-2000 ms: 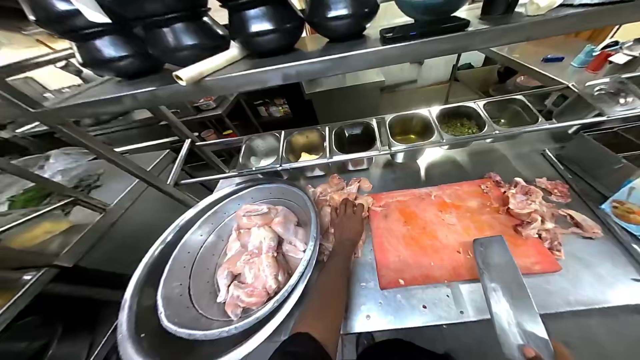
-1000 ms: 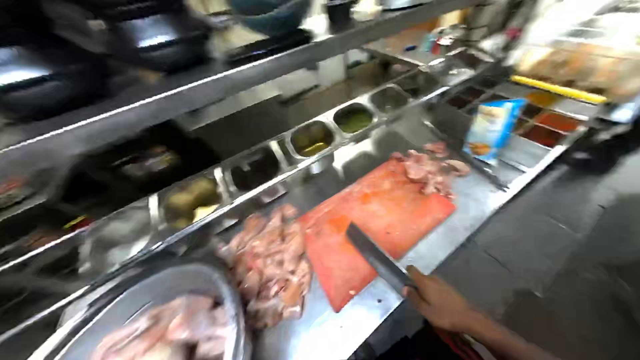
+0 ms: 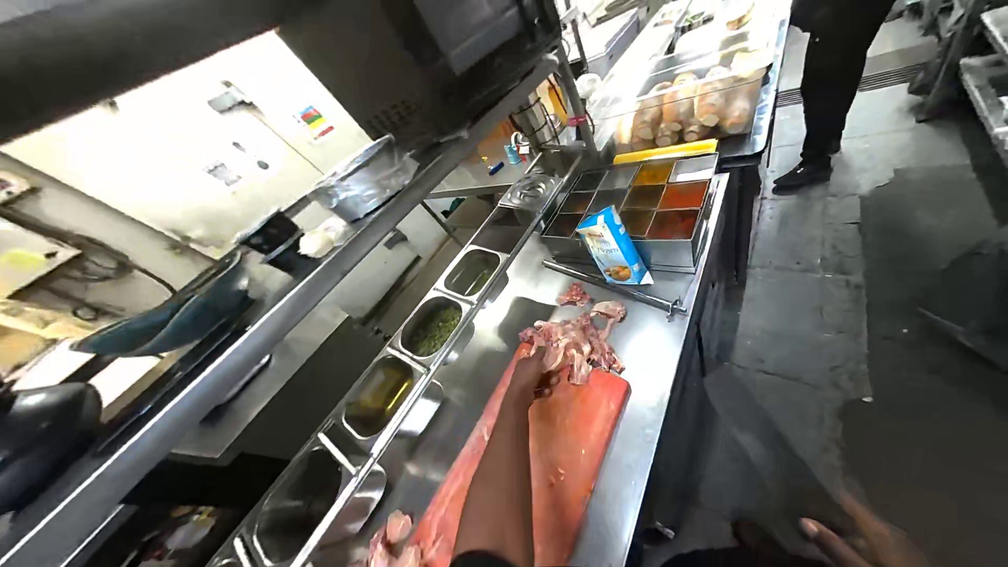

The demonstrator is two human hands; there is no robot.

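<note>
My left hand reaches over the red cutting board and touches the near side of a pile of raw chicken scraps. Its fingertips are partly hidden, so whether they grip a piece cannot be told. The pile lies at the board's far end, partly on the steel counter. At the lower right, blurred, my right hand holds a cleaver, its blade off the counter's edge and over the floor. More raw chicken pieces show at the bottom, beside the board's near end.
Steel inserts line the counter's left side under a raised shelf. Beyond the pile are a metal rod, a blue and white carton and a spice box. A person in dark trousers stands at the upper right.
The view has swung far to the right. My left hand, on the chicken pieces left of the board two seconds ago, is now at the pile at its other end. The cleaver has moved off the board.
</note>
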